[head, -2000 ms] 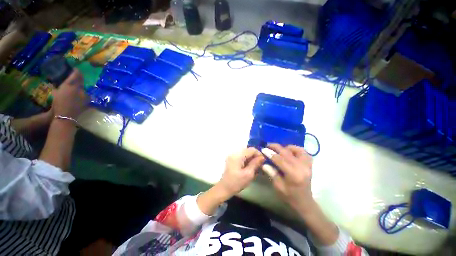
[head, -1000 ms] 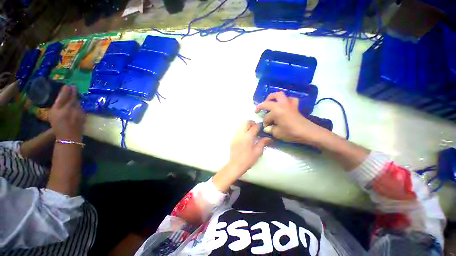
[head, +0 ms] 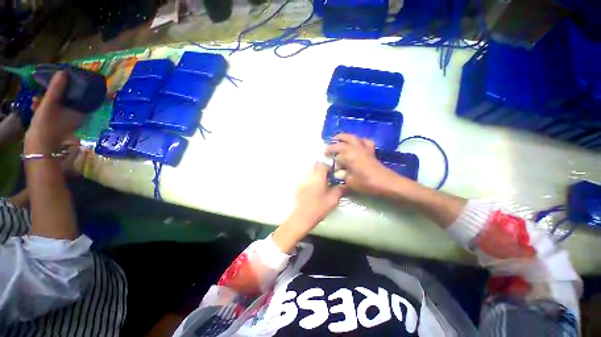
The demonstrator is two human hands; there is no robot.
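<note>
Three glossy blue cases stand in a column in front of me: the top case (head: 366, 87), the middle case (head: 364, 124) and the nearest case (head: 403, 164), partly covered by my right hand. A blue cord (head: 443, 153) loops out from the right of the nearest case. My left hand (head: 317, 193) and my right hand (head: 358, 163) meet at the nearest case's left end. My fingers are pinched around a small dark bit there, seemingly the cord's end; the fingers hide most of it. A pale wrap shows at my right fingertips.
Blue cases with cord tails (head: 172, 117) lie in rows at left. A neighbour's hand (head: 49, 122) holds a dark bottle (head: 84, 91). Stacked cases (head: 527, 85) stand at right, another case (head: 585, 204) at far right. Loose cords (head: 290, 46) lie at the back.
The view has shifted, so the cases sit higher in the picture. My right forearm now comes in from the right, across the nearest case. The neighbour's bottle is raised.
</note>
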